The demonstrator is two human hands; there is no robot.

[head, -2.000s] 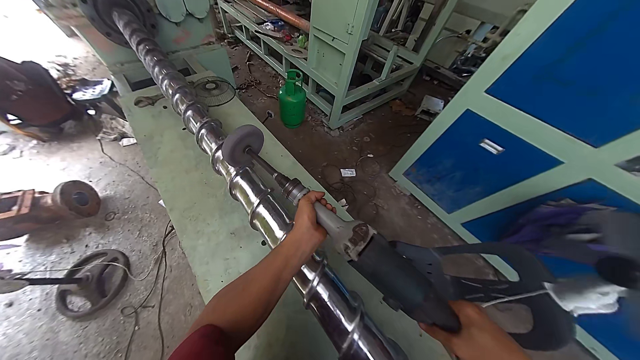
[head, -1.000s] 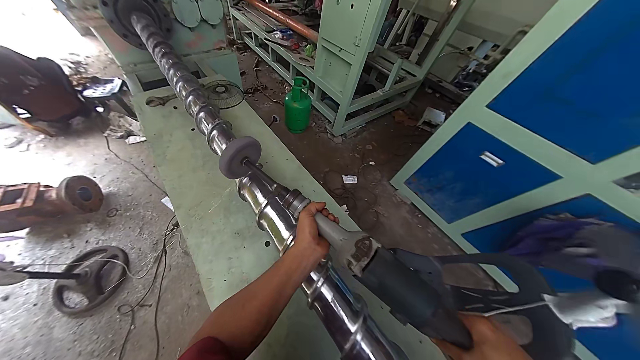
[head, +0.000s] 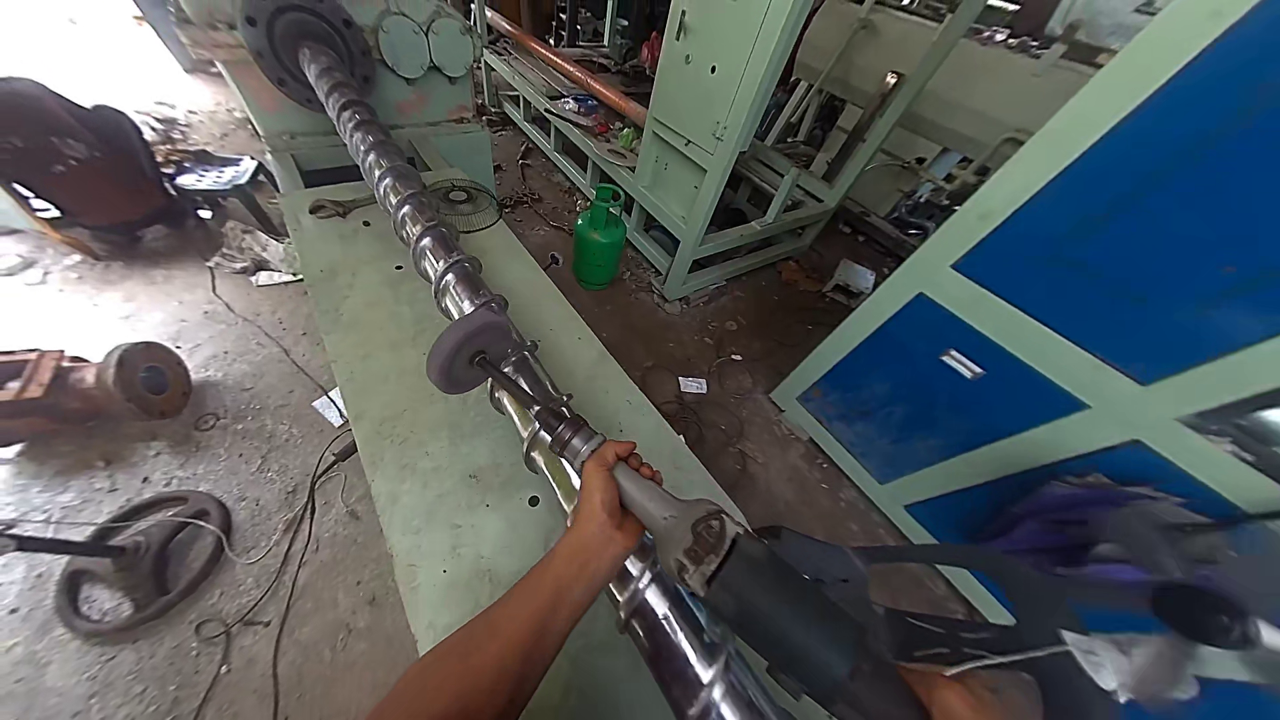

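Note:
A long straight grinder [head: 790, 610] with a grey body and dark motor housing lies in both my hands. My left hand [head: 608, 497] wraps its narrow neck near the collar. My right hand [head: 965, 690] holds the rear end, partly hidden at the bottom edge. The round grey wheel [head: 468, 350] on its spindle is over the polished steel extruder screw [head: 450, 275]; whether they touch, I cannot tell. The screw runs from a round black flange [head: 305, 50] down across the pale green metal bench [head: 380, 400].
An adjustable wrench [head: 340, 207] and a fan grille [head: 462, 205] lie on the bench's far end. Beyond its right side stand a green gas cylinder [head: 599, 240] and blue-panelled cabinet [head: 940, 390]. Cables [head: 300, 530] and a handwheel [head: 145, 565] lie on the left floor.
The grinder's wheel has shifted toward the left side of the screw compared with the earlier frames. Both hands have kept hold of the grinder. The view has moved slightly.

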